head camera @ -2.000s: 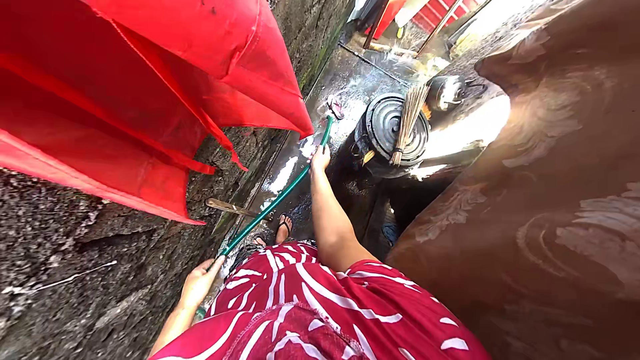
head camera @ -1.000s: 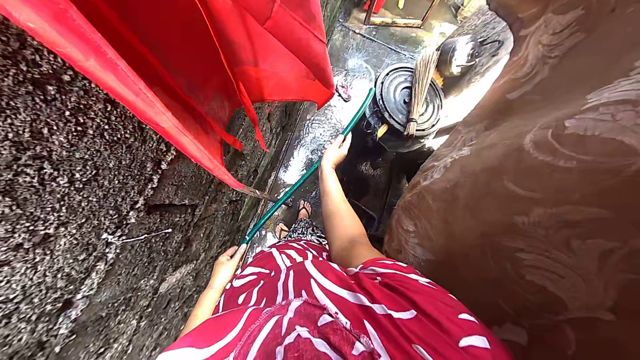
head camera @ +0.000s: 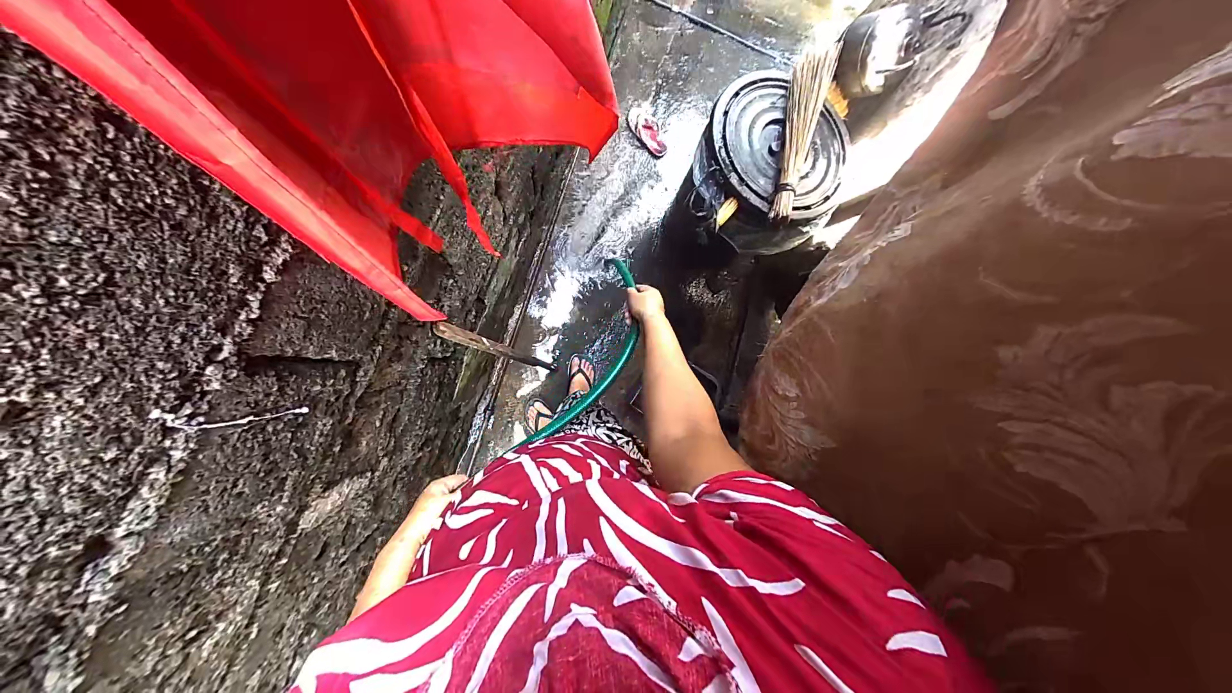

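Note:
A green garden hose (head camera: 616, 371) curves up from my clothes, past my feet, to its end over the wet floor. Near that end my right hand (head camera: 645, 304) is closed around it. My left hand (head camera: 445, 487) rests low beside my red-and-white garment (head camera: 577, 539), close to the rough wall; its fingers are partly hidden, and so is what it may hold. Ahead of my right hand stands a dark drum with a ridged round lid (head camera: 746, 130), and a stick broom (head camera: 805, 120) lies across the lid.
A rough stone wall (head camera: 192, 337) runs along the left, with red cloth (head camera: 318, 115) hanging over it. A wooden handle (head camera: 481, 344) leans out near my sandalled feet. Brown patterned fabric (head camera: 982, 366) hangs at the right. A flip-flop (head camera: 647, 131) and a metal pot (head camera: 876, 48) lie farther ahead.
My left hand, on the hose in the earlier frames, has dropped down beside my clothes. The hose now bends, and its end has swung lower and left, away from the drum.

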